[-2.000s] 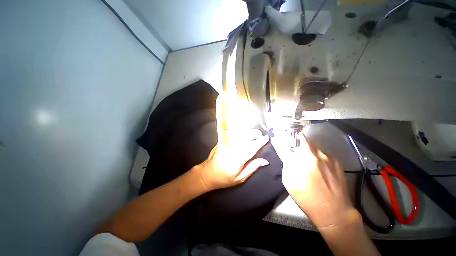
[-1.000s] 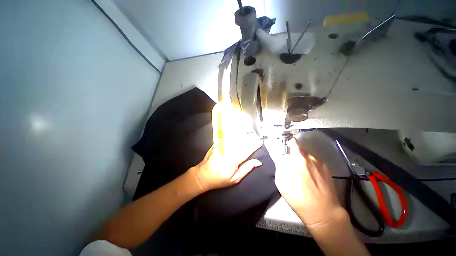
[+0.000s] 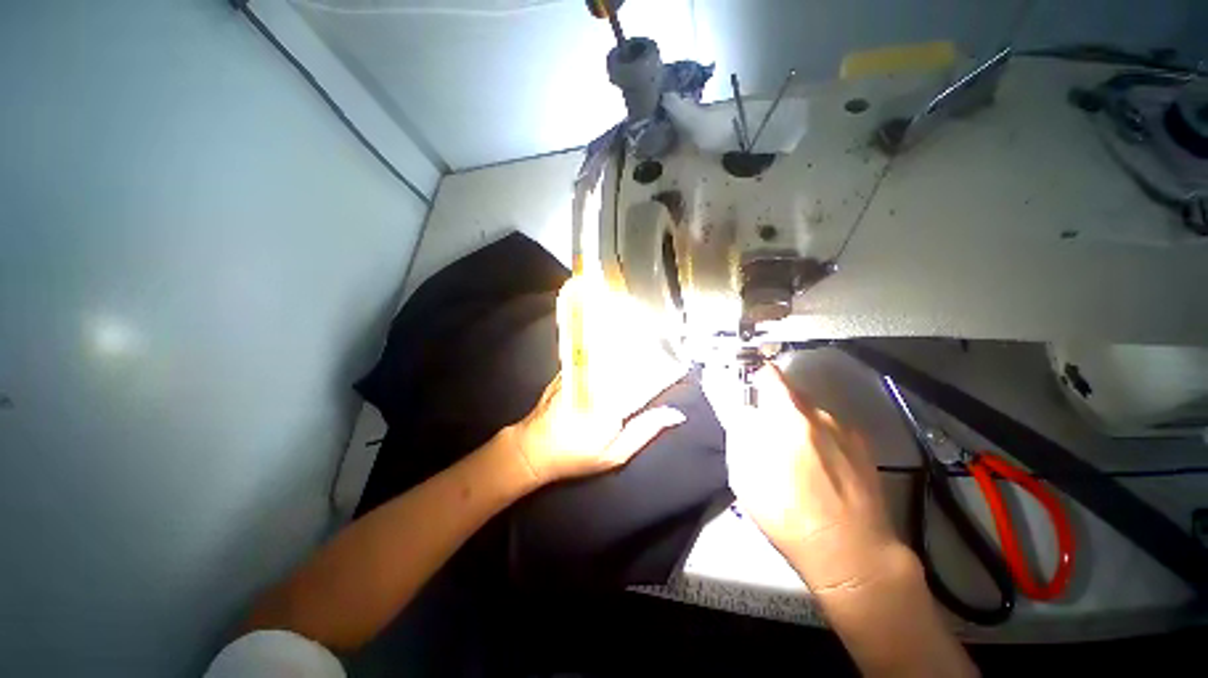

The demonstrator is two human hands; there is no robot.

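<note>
A black garment piece [image 3: 464, 344] lies bunched on the table left of the needle and hangs over the front edge. My left hand [image 3: 583, 424] lies on it, thumb apart, its fingertips lost in lamp glare. My right hand [image 3: 802, 470] is at the presser foot [image 3: 751, 364], with its fingers at the cloth's right edge; glare hides whether they pinch it. The cream sewing machine [image 3: 927, 225] stands above my hands. Scissors [image 3: 943, 450] with one red and one black loop lie right of my right hand.
A long dark strip [image 3: 1047, 450] runs diagonally behind the scissors to the right. A blue-grey partition [image 3: 172, 318] stands at the left. The very bright machine lamp [image 3: 590, 311] glares near the needle. The pale table's front edge [image 3: 755, 596] curves below my right hand. A yellow piece [image 3: 898, 61] sits atop the machine.
The view has shifted, so the machine and scissors sit further left and the machine lower. My hands keep nearly the same pose. The cloth near my right wrist has shifted slightly left.
</note>
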